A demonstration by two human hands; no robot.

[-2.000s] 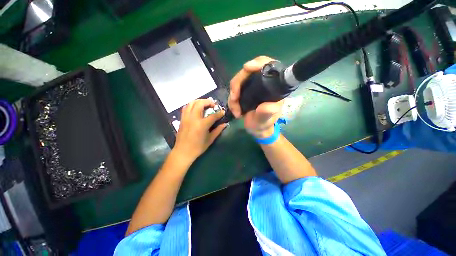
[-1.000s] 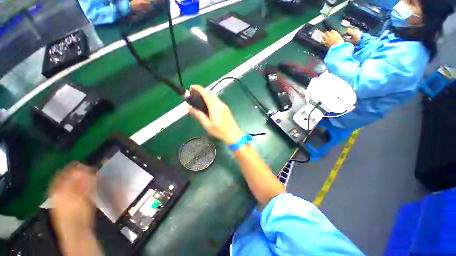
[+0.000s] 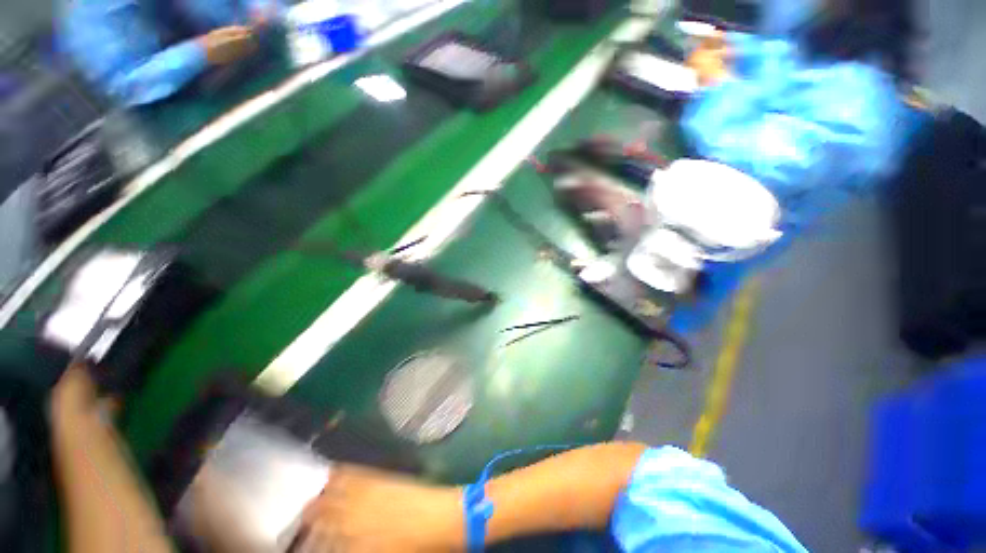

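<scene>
The whole view is blurred. An open tablet unit in its black holder lies at the lower left, its silver-white rectangle showing. My right hand, with a blue strap on the wrist, is at its right side and covers the board end; whether it grips is unclear. My left hand is at the left by the near edge of a second unit on the conveyor; its fingers are too blurred to read. The black electric screwdriver hangs above the bench, out of my hands.
A round mesh dish and dark tweezers lie on the green mat. A white fan and a black box with a cable stand at the right. Another unit lies farther along the conveyor. Other workers' blue sleeves show at the top left and top right.
My right hand has let go of the screwdriver and come down left to the near unit. My left hand has moved from beside that unit to the conveyor unit at the left.
</scene>
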